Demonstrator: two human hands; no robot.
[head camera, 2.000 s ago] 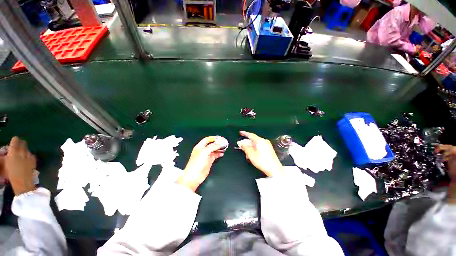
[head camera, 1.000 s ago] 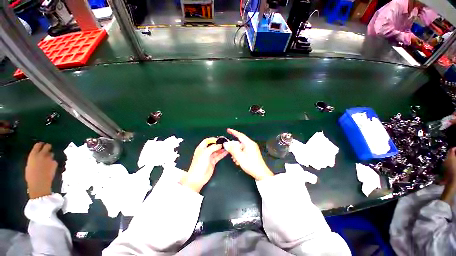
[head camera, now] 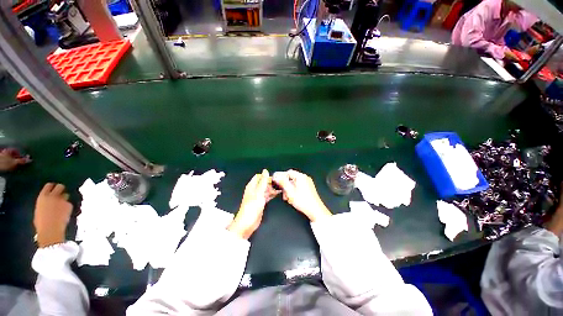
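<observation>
My left hand point(head camera: 252, 200) and my right hand point(head camera: 299, 190) meet in the middle, just above the green belt. A small dark workpiece point(head camera: 276, 186) shows between their fingertips, mostly hidden by the fingers. My left hand holds the workpiece. My right fingers are pinched together against it; a wipe in them cannot be made out now. A clear dispenser bottle with a metallic top point(head camera: 343, 179) stands right of my right hand. Loose white wipes point(head camera: 392, 185) lie beside it, and more wipes point(head camera: 148, 229) lie left of my left arm.
A second bottle point(head camera: 128, 187) stands at left. A blue bin point(head camera: 441, 189) of wipes and a heap of workpieces point(head camera: 509, 188) are at right. Single workpieces point(head camera: 202, 146) lie on the belt beyond my hands. A slanting post point(head camera: 80, 117) is at left. Other people's hands point(head camera: 53, 213) are at both sides.
My hands were apart two seconds ago and are now together; the white piece and dark workpiece are more hidden. The single workpieces on the belt have shifted to the right.
</observation>
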